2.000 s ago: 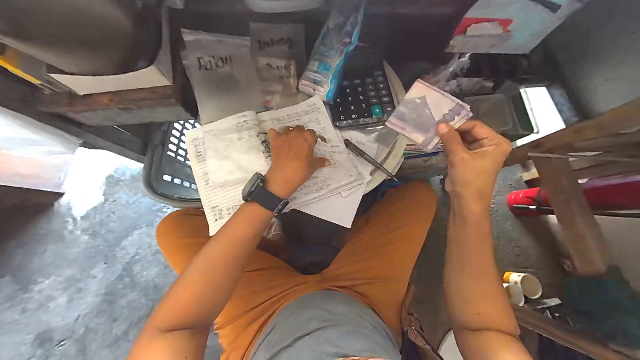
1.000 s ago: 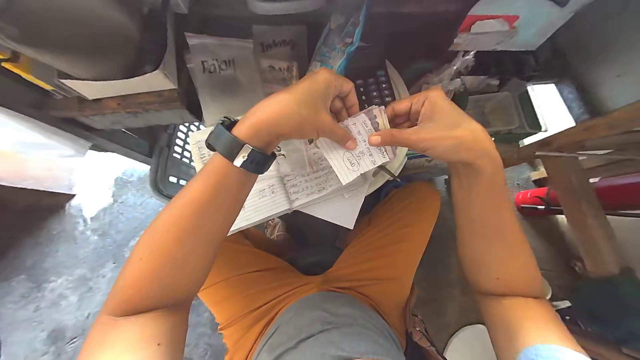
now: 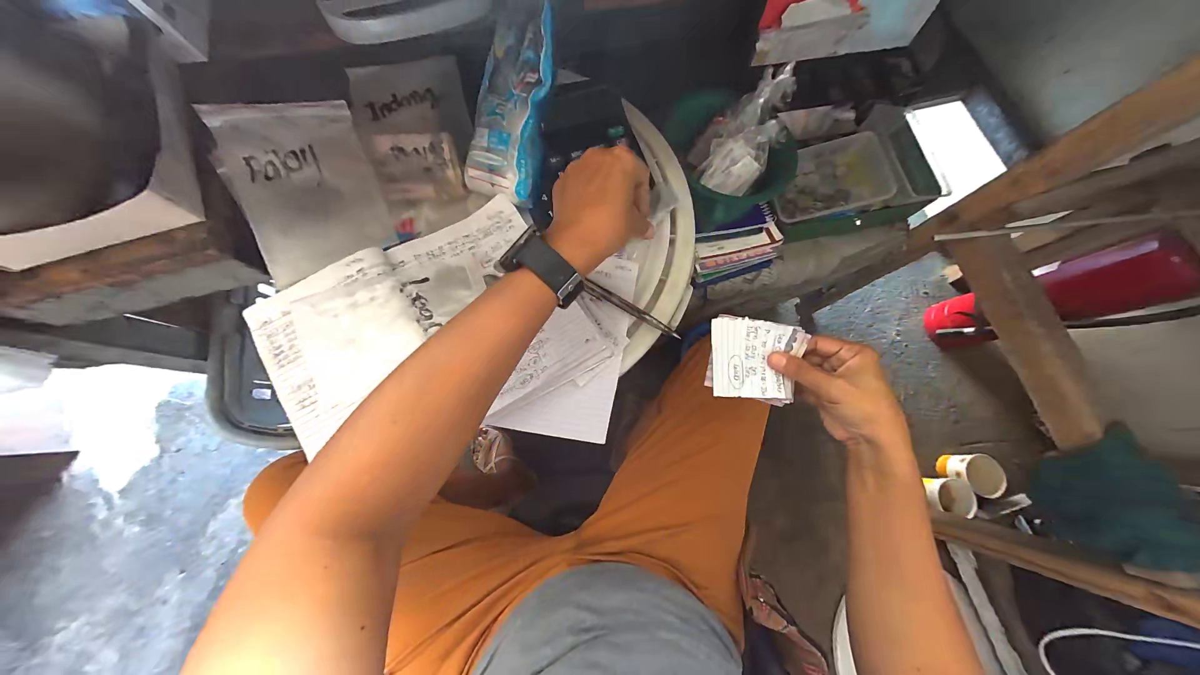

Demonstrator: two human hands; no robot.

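Observation:
My right hand (image 3: 844, 380) pinches a small stack of handwritten paper slips (image 3: 745, 361) above my right thigh, thumb on top. My left hand (image 3: 600, 202), with a watch on its wrist, is over the lower part of a black calculator (image 3: 586, 117); whether its curled fingers touch the keys or hold anything is hidden. An open notebook (image 3: 347, 337) with handwritten pages lies below and left of it, partly under my left forearm. Loose sheets (image 3: 562, 375) stick out beside the notebook, and a dark pen (image 3: 633, 309) lies across them and the edge of a round white lid or tray (image 3: 682, 253).
Two plastic pouches bearing writing (image 3: 295, 187) and a blue-edged plastic packet (image 3: 511, 103) lie behind the notebook. Right of the calculator are a green bowl with plastic bags (image 3: 741, 169), small booklets (image 3: 741, 246) and a clear container (image 3: 839, 178). A wooden beam (image 3: 1078, 141) crosses the right side.
My left hand has left the slips and moved up to the calculator. My right hand has brought the slips down and right, over my thigh.

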